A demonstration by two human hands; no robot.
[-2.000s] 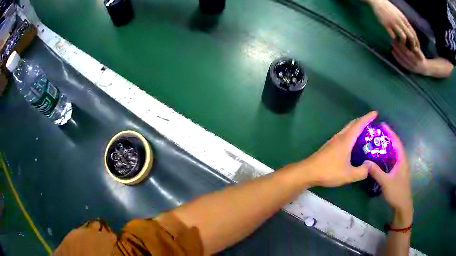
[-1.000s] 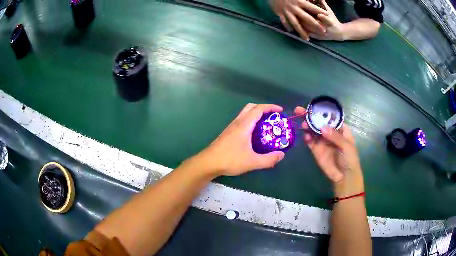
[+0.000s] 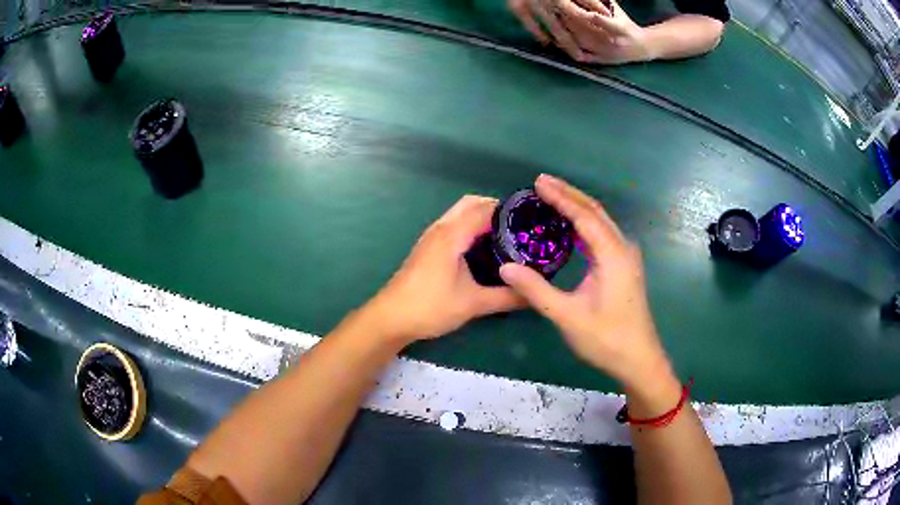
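A black speaker body [image 3: 482, 260] is held over the belt, mostly hidden by my fingers. A black-rimmed end cap [image 3: 534, 233] sits at its open end, with pink-purple light showing through its openings. My left hand [image 3: 444, 271] is wrapped around the body from the left. My right hand [image 3: 597, 286] grips the cap's rim with thumb and fingers. I cannot tell whether the cap is fully seated.
The green belt [image 3: 326, 207] carries black units at the left [image 3: 170, 148] and a blue-lit unit [image 3: 780, 235] beside a separate cap [image 3: 736, 231] at the right. A person's hands [image 3: 592, 28] rest opposite. A tan-rimmed dish [image 3: 141, 395] is near left.
My right hand has brought the cap from beside the body onto its lit end and turned it over. The circuit board is now covered. The belt units have shifted left in view.
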